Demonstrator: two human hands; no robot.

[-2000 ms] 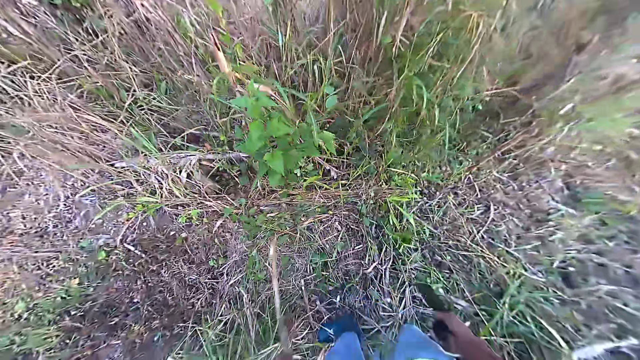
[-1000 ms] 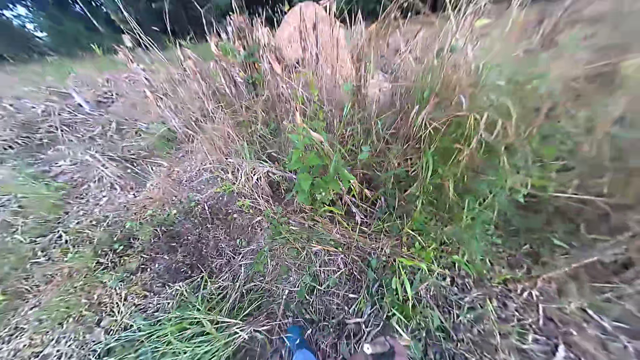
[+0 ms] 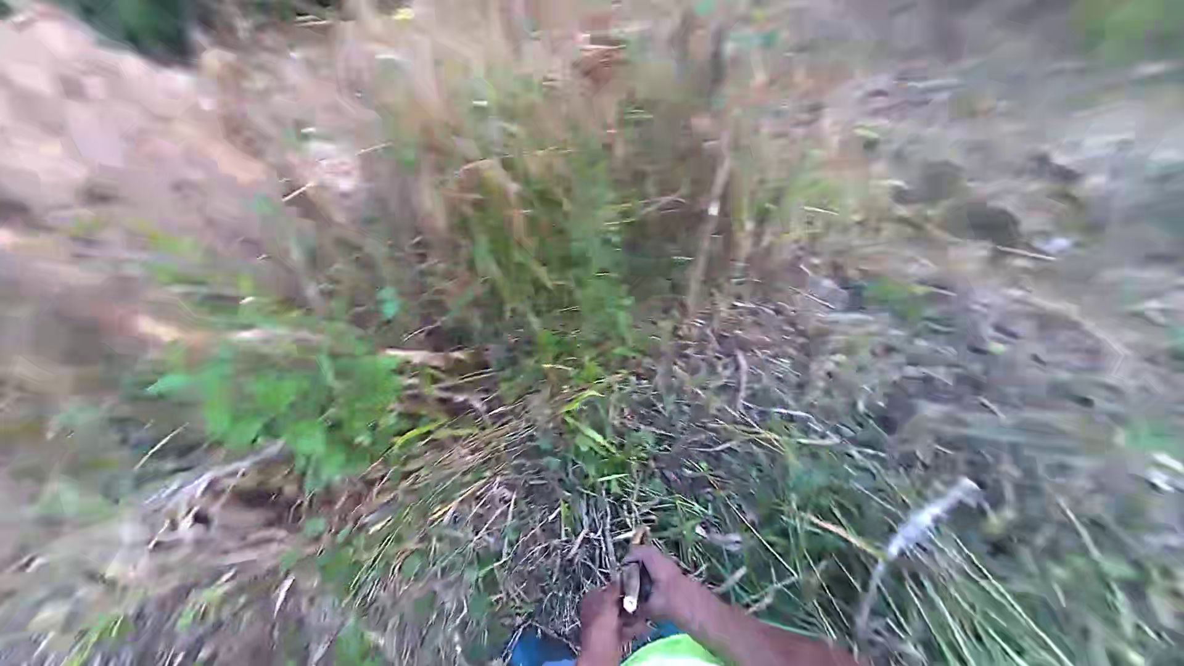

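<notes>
Both hands are together low in the view, close in front of the body. My right hand (image 3: 659, 581) is closed on a short handle-like object (image 3: 632, 590) with a pale round end; its full shape is blurred. Against the near side of that object rests my left hand (image 3: 603, 612), fingers curled; whether it also grips the object is unclear. Dry stalks and green grass (image 3: 592, 444) lie on the ground just beyond the hands. Part of a bright yellow-green garment (image 3: 673, 651) shows beneath my right forearm.
Tall dry and green grass (image 3: 555, 213) stands ahead. A leafy green plant (image 3: 296, 398) grows at the left, with a pale mound (image 3: 102, 102) behind it. A pale stick (image 3: 911, 532) lies at the right. Blue footwear or clothing (image 3: 541, 649) shows at the bottom edge.
The view has swung to the right, and the leafy plant now appears farther left. Both hands now show together at the bottom centre; two seconds ago only one hand showed, at the lower right.
</notes>
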